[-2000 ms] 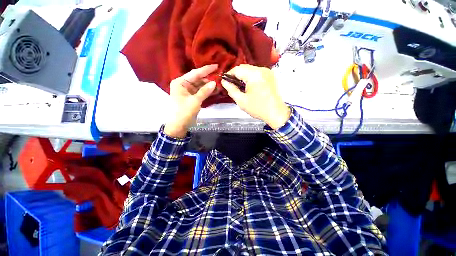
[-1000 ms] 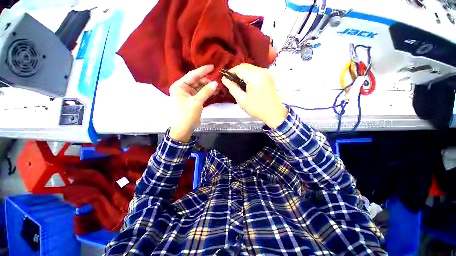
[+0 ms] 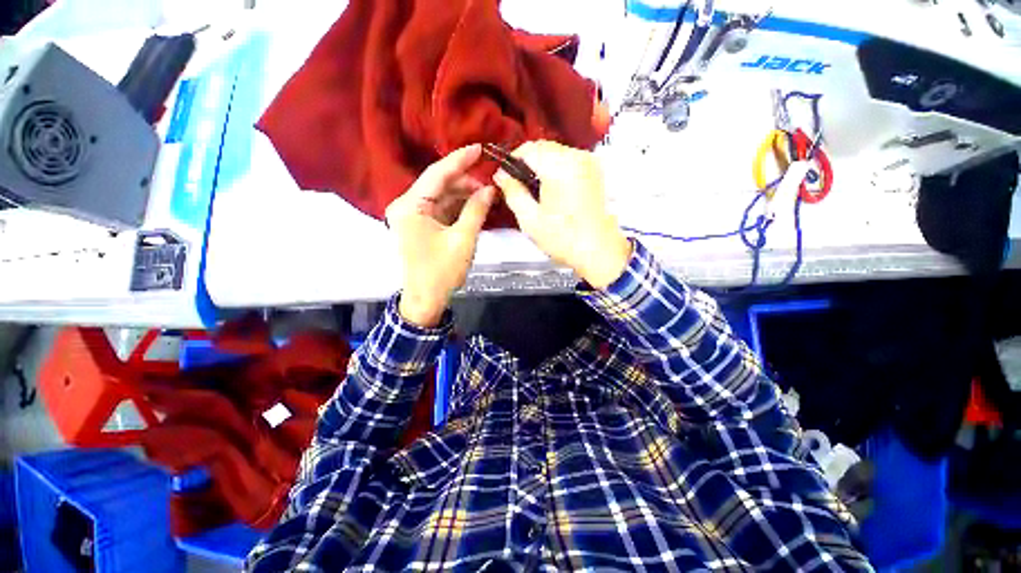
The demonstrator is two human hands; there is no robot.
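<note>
A rust-red garment (image 3: 392, 101) lies bunched on the white table in front of me. My right hand (image 3: 565, 207) holds small dark thread snips (image 3: 513, 167), their tip pointing left toward my left fingertips. My left hand (image 3: 442, 229) is at the garment's near edge, thumb and fingers curved close to the snips' tip. Red cloth shows between its fingers; whether they pinch cloth or a thread is too small to tell. A dark blue cord (image 3: 683, 236) runs from beside my right hand to the right.
Scissors with yellow and red handles (image 3: 811, 179) lie at right, below the JACK machine head (image 3: 829, 84). The presser foot area (image 3: 675, 106) is right of the garment. A grey vented housing (image 3: 67, 134) stands at left. Red cloth (image 3: 224, 420) and a blue crate (image 3: 106, 509) are below the table.
My left hand's fingertips have come up to the snips' tip, and the thumb has moved closer to my right hand. The view has shifted slightly, so the machine and scissors appear further left.
</note>
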